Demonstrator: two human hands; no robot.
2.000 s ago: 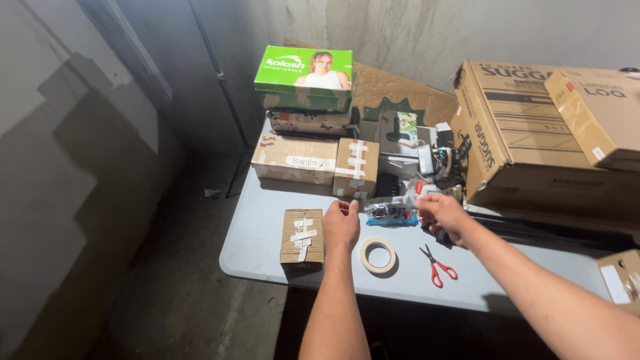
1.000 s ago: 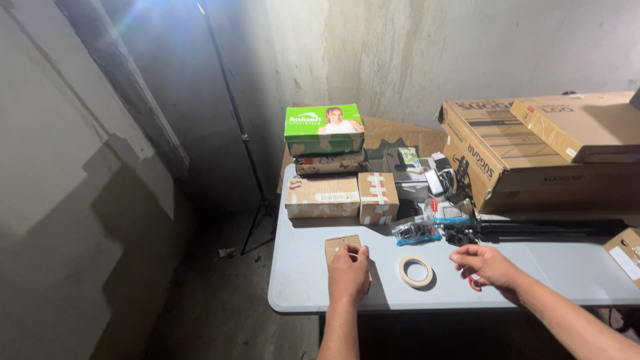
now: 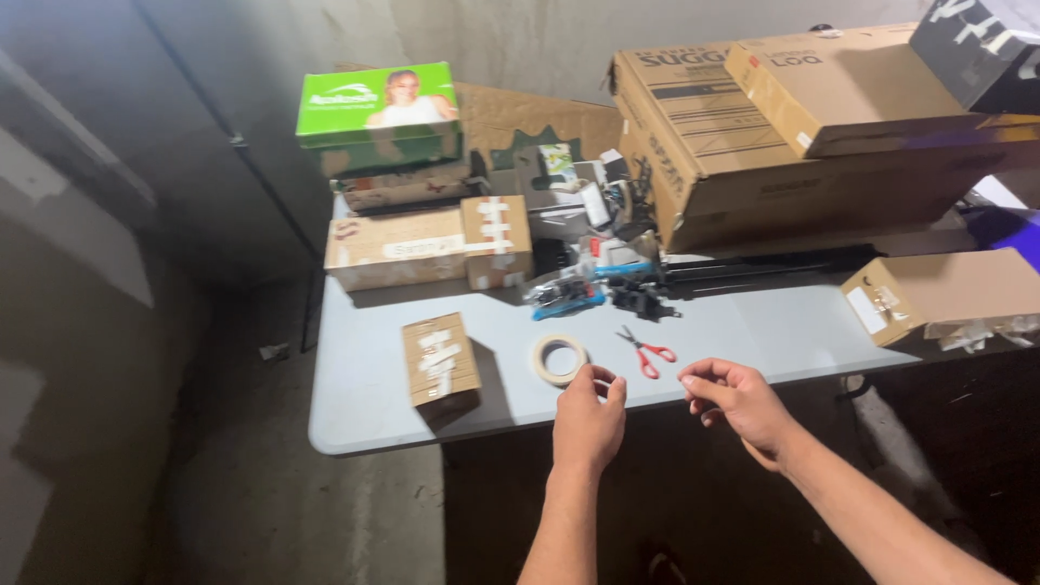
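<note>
My left hand (image 3: 591, 418) is at the table's front edge, fingers curled but apart, just in front of a roll of masking tape (image 3: 539, 362). My right hand (image 3: 735, 406) hovers to the right, off the front edge, thumb and forefinger close together; whether something small is between them cannot be told. Scissors with red handles (image 3: 649, 355) lie between the two hands and farther back, their blades pointing away. Left of the tape stands a small cardboard box (image 3: 418, 365) with white tape strips across its top.
Behind are a taped cardboard box (image 3: 510, 223), a longer cardboard box (image 3: 366, 244), a green shoebox (image 3: 341, 122) and plastic-bagged cables (image 3: 561, 294). Large cartons (image 3: 796, 191) fill the back right. Another cardboard box (image 3: 967, 280) sits at the right of the white table (image 3: 349, 414).
My left hand has moved right, away from the small taped box it was over one second ago, to beside the tape roll. The scissors, partly covered by my right hand then, show fully now.
</note>
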